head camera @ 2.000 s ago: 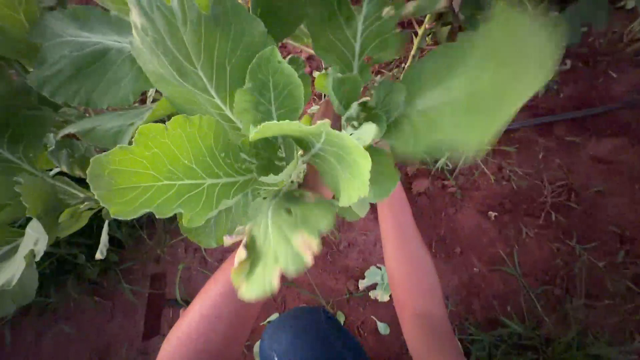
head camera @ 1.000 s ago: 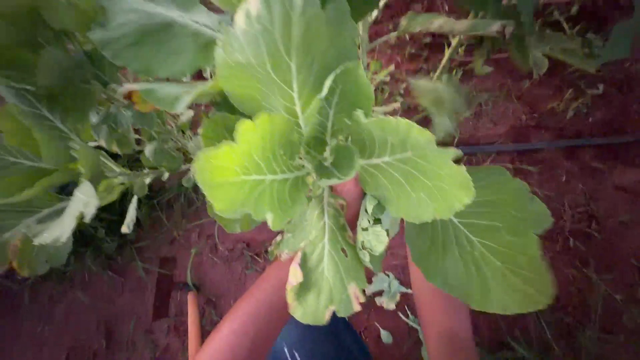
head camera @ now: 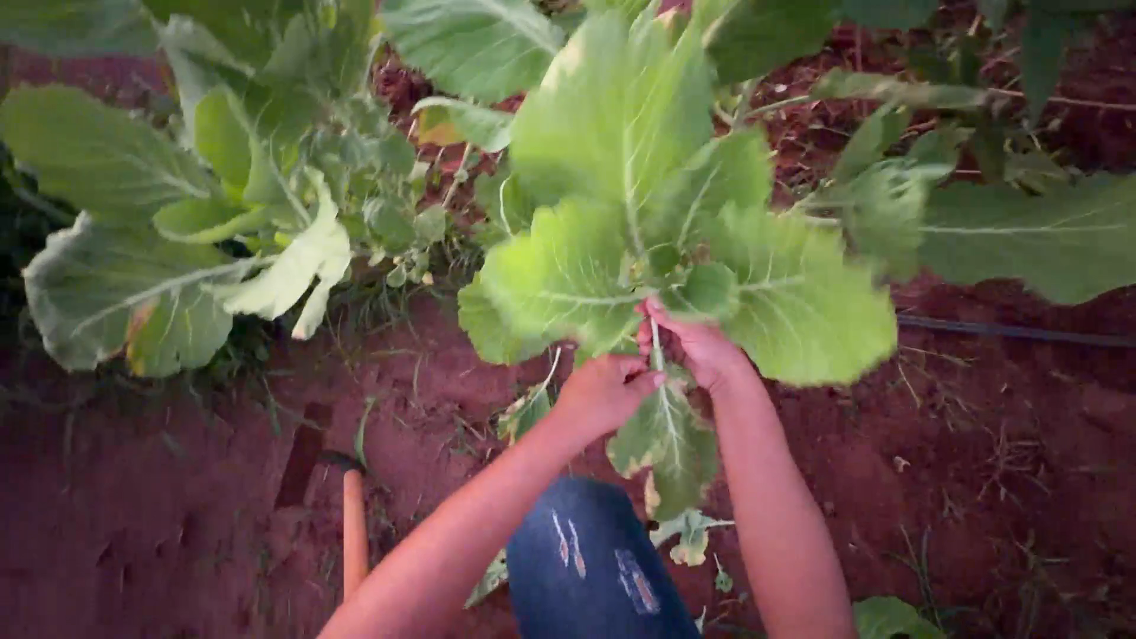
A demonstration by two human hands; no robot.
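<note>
A leafy green plant, cabbage-like (head camera: 621, 151), stands upright in front of me with broad pale-veined leaves. My left hand (head camera: 608, 390) pinches the stalk of a lower leaf (head camera: 670, 444) that hangs toward me, its edge browned and ragged. Just above, my right hand (head camera: 688, 342) has its fingers on the same stalk, close to where it joins the plant. The two hands are almost touching. The right fingertips are partly covered by the leaves.
A hoe lies on the red soil at the left, its wooden handle (head camera: 354, 532) beside my left forearm. More leafy plants (head camera: 115, 257) grow at left and along the top. A dark hose (head camera: 1012, 331) runs at right. Picked leaves (head camera: 690, 535) lie by my knee (head camera: 595, 559) in torn jeans.
Both hands, largely hidden under the leaves before, now show at the stalk of the browned leaf. More of the hoe has come into view at the left.
</note>
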